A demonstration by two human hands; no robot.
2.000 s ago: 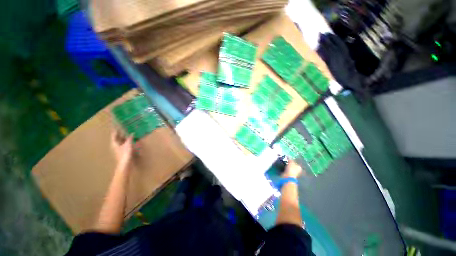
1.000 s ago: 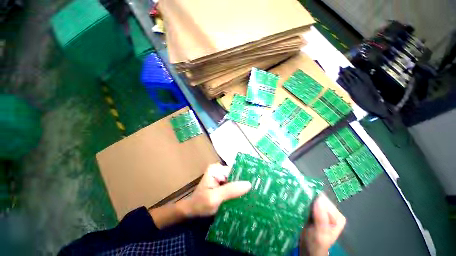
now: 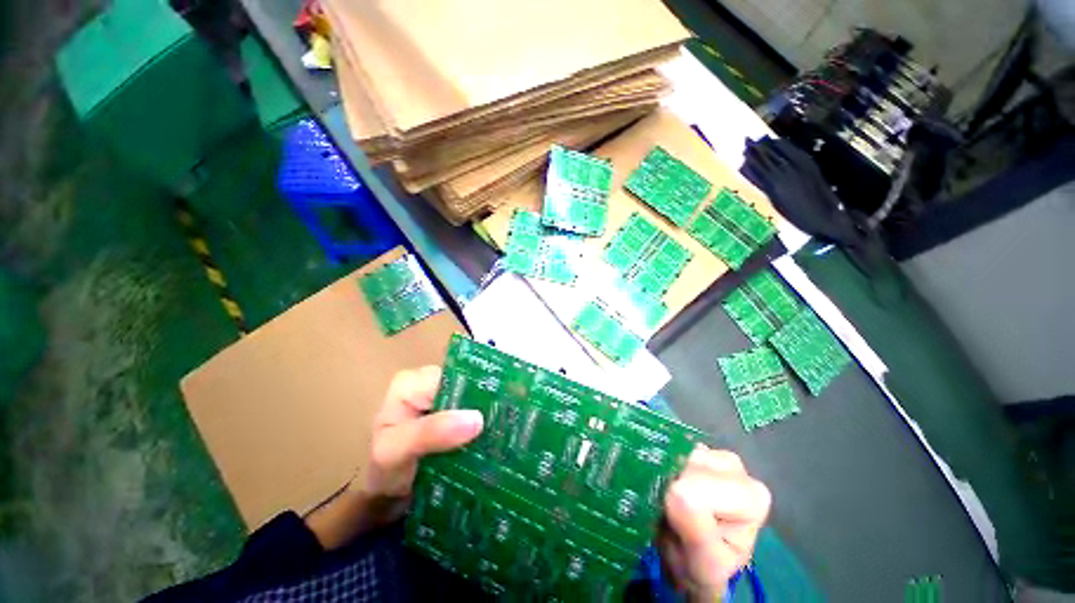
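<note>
A green circuit board panel (image 3: 542, 471) is held up close in front of me, tilted, its face with rows of small parts towards me. My left hand (image 3: 413, 442) grips its left edge, thumb on the face. My right hand (image 3: 713, 512) holds its right edge; a blue wrist strap (image 3: 743, 580) shows below it, partly hidden. A single panel (image 3: 401, 292) lies on the low cardboard sheet (image 3: 295, 389) at the left. Several panels (image 3: 646, 253) lie on a cardboard sheet on the bench, and three (image 3: 760, 386) on the dark mat (image 3: 861, 495).
A thick cardboard stack (image 3: 507, 71) stands at the bench's back. A blue stool (image 3: 318, 177) and a green carton (image 3: 153, 94) stand on the floor at the left. Dark gloves (image 3: 802, 189) lie by the bench's far edge. White paper (image 3: 531, 324) lies beyond the held panel.
Two seconds ago my left hand was at the panel on the low cardboard and my right at the bench panels. Both hands then came together on one panel, now tilted more upright.
</note>
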